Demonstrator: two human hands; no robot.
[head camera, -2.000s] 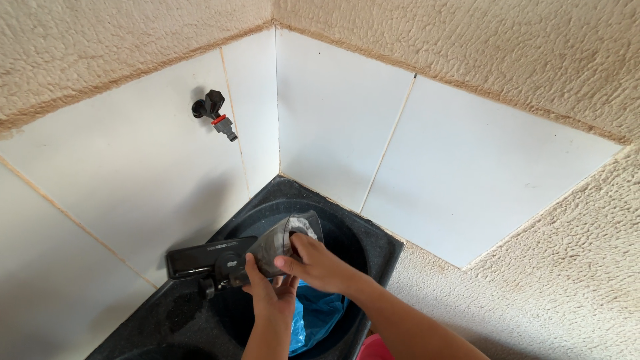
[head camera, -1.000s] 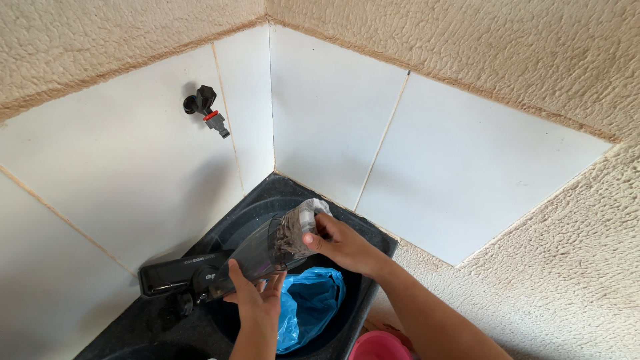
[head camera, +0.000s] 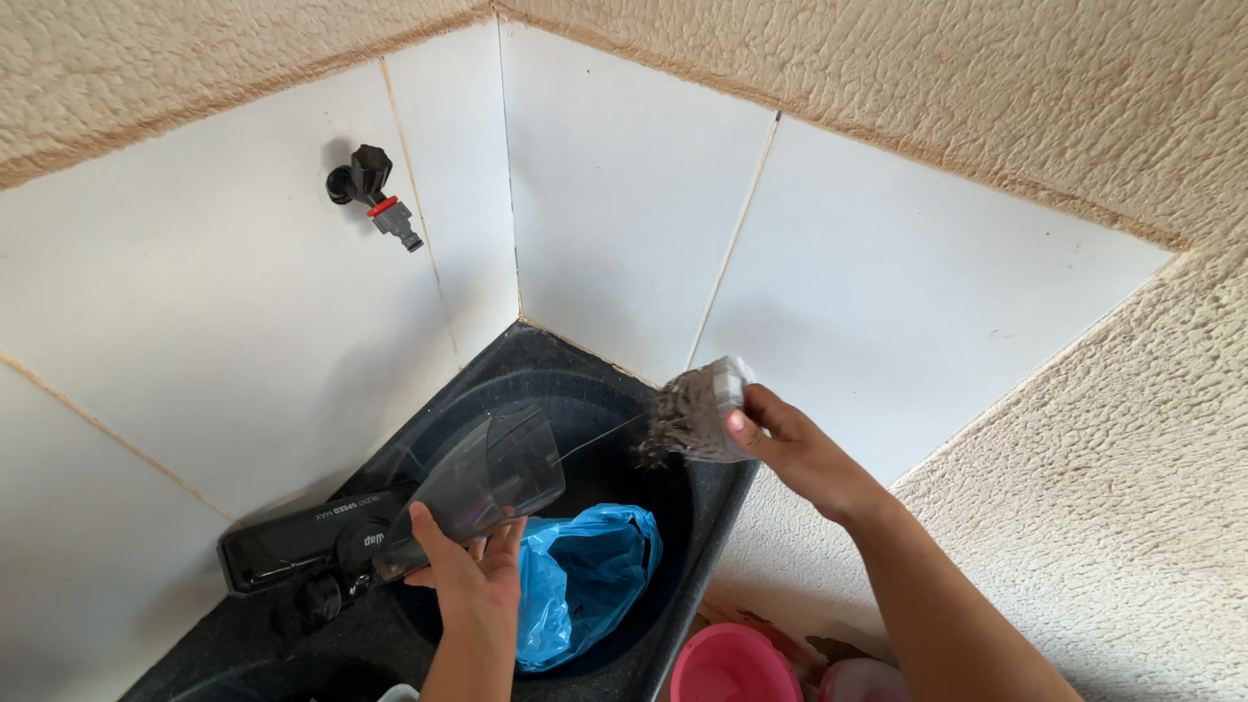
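My left hand [head camera: 473, 565] holds a clear plastic vacuum cleaner dust container [head camera: 497, 468] from below, its open end tilted up to the right. The container's lower end is by the black vacuum cleaner floor head [head camera: 312, 541], which rests on the sink edge. My right hand [head camera: 795, 448] grips the white rim of a vacuum filter [head camera: 697, 414], coated in grey dust and hair, over the sink's right edge. A thin strand runs from the filter toward the container. Below both, an open blue plastic bag [head camera: 585, 585] lies in the dark basin.
The dark speckled sink [head camera: 717, 546] fills the corner against white tiles. A black tap [head camera: 375, 190] with a grey hose connector juts from the left wall. On the floor at the lower right stand a pink bucket [head camera: 736, 663] and another pinkish container [head camera: 863, 681].
My right hand has pulled the dusty filter out of the clear container and moved it to the right. My left hand still holds the container.
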